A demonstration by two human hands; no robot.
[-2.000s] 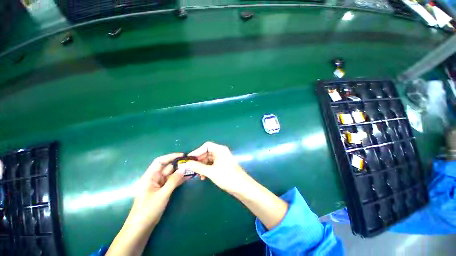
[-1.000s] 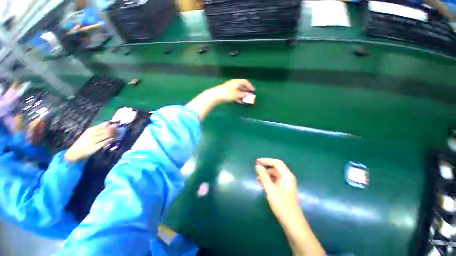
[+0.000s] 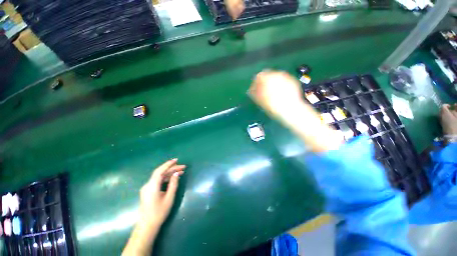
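My left hand (image 3: 159, 196) is low at centre-left above the green surface (image 3: 210, 210), with its fingers apart and nothing seen in it. My right hand (image 3: 275, 91) is blurred, beside the upper left corner of the right black tray (image 3: 396, 165); its fingertips are unclear, so I cannot tell if it holds anything. A small dark unit with a pale top and orange edge (image 3: 140, 111) lies on the green surface. A blue-edged rounded unit (image 3: 256, 132) lies below my right hand. White-and-orange parts (image 3: 338, 113) sit in the right tray's upper pockets.
A dark piece with a white-and-yellow part (image 3: 304, 75) lies beyond the right tray. The left tray (image 3: 46, 210) holds pale pieces. Small dark units (image 3: 96, 73) dot the far strip. Black stacks (image 3: 95, 30) and another person's hand (image 3: 234, 8) are beyond it; another hand (image 3: 449, 119) is at right.
My left hand has let go of the dark unit on the green surface and drawn back. My right hand has moved forward and right to the right tray. The view has swung right.
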